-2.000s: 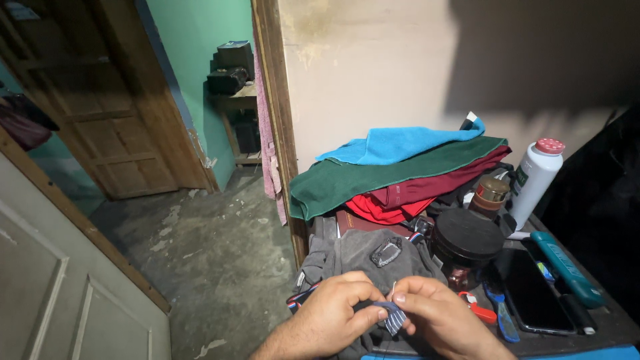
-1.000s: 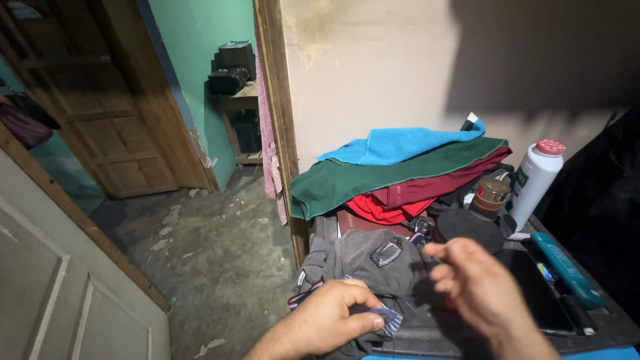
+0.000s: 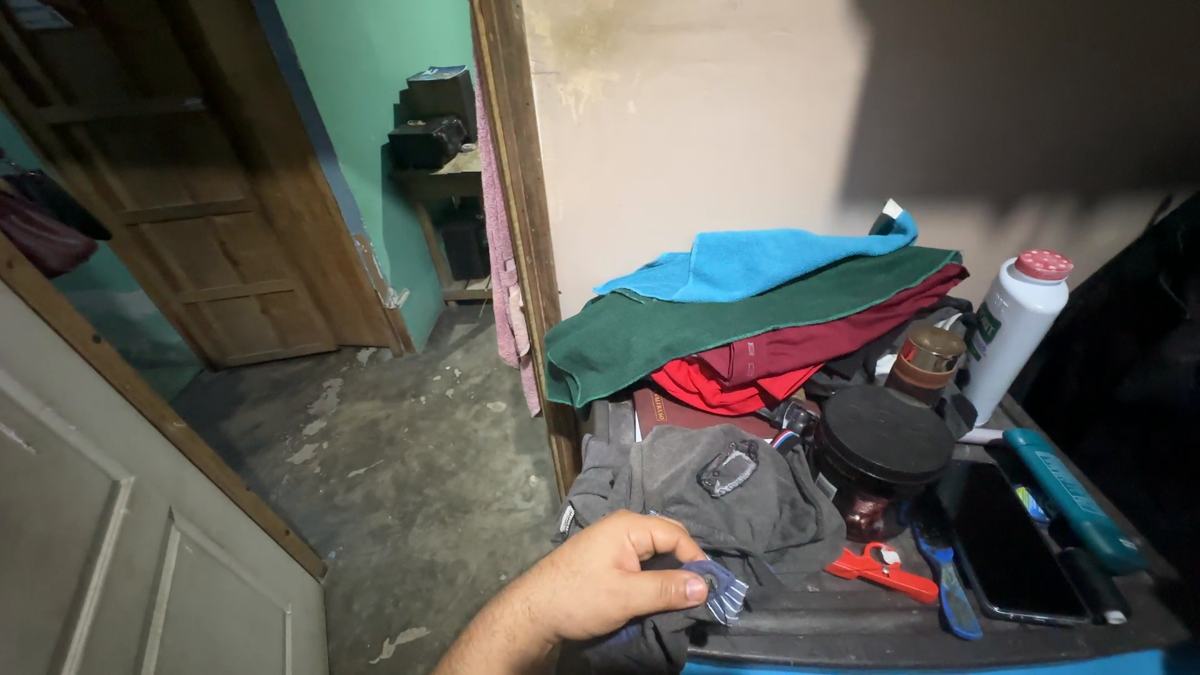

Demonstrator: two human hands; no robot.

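Observation:
My left hand (image 3: 619, 581) pinches a small piece of blue-and-white striped fabric (image 3: 727, 592) between thumb and forefinger, with a small round thing, perhaps a button, on it. The hand is low in the picture, over the near edge of a grey garment (image 3: 675, 478) with a dark patch on it. To the right of the fingers lie a red plastic tool (image 3: 881, 570), a blue brush-like tool (image 3: 947, 581) and a black smartphone (image 3: 1012, 539). My right hand is out of view.
A black-lidded jar (image 3: 886, 436), a gold-lidded jar (image 3: 928, 356), a white bottle (image 3: 1017, 328) and a teal case (image 3: 1073, 497) stand or lie at the right. Folded green cloth (image 3: 750, 323) and blue cloth (image 3: 750, 262) top a pile by the wall. A panelled door (image 3: 141, 525) is at left.
My right hand was at the striped fabric beside my left, then moved away to the right and is now gone from view. The red tool and the phone are uncovered. My left hand keeps its pinch.

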